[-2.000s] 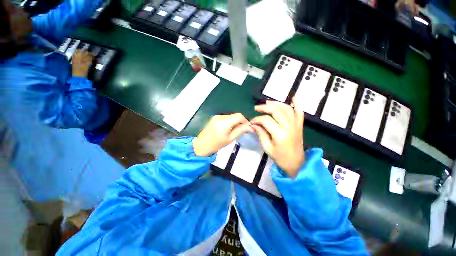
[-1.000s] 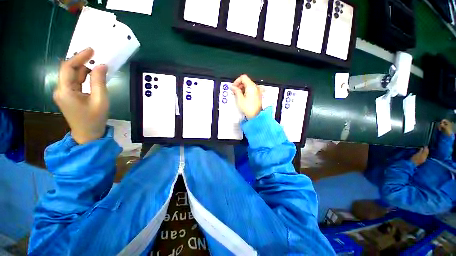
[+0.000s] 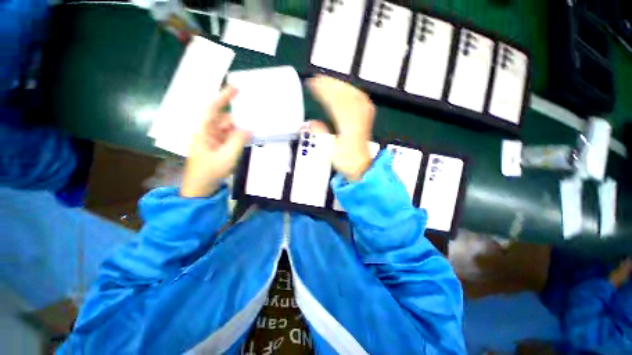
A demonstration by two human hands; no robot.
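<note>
My left hand [image 3: 216, 149] holds a white sticker sheet [image 3: 269, 104] by its left edge. The sheet is bent and hangs over the left end of the near phone tray [image 3: 454, 216]. My right hand [image 3: 346, 125] is just right of the sheet, blurred, with fingers raised near its right edge; whether it pinches anything is unclear. The near tray holds white phones, such as the one at its right end [image 3: 441, 191], with camera circles at the far end. My hands and the sheet hide parts of the tray.
A far tray [image 3: 488, 119] holds white phones beyond my right hand. White sheets [image 3: 190, 90] lie at left, a small bagged item [image 3: 174, 19] behind them. At right are a clear cylinder-like item [image 3: 547, 157] and white slips [image 3: 572, 206]. Other workers' blue sleeves show at both sides.
My right hand has left the near tray's phones and risen beside the sheet. My left hand has brought the sheet inward over the tray's left end. The camera view has also shifted.
</note>
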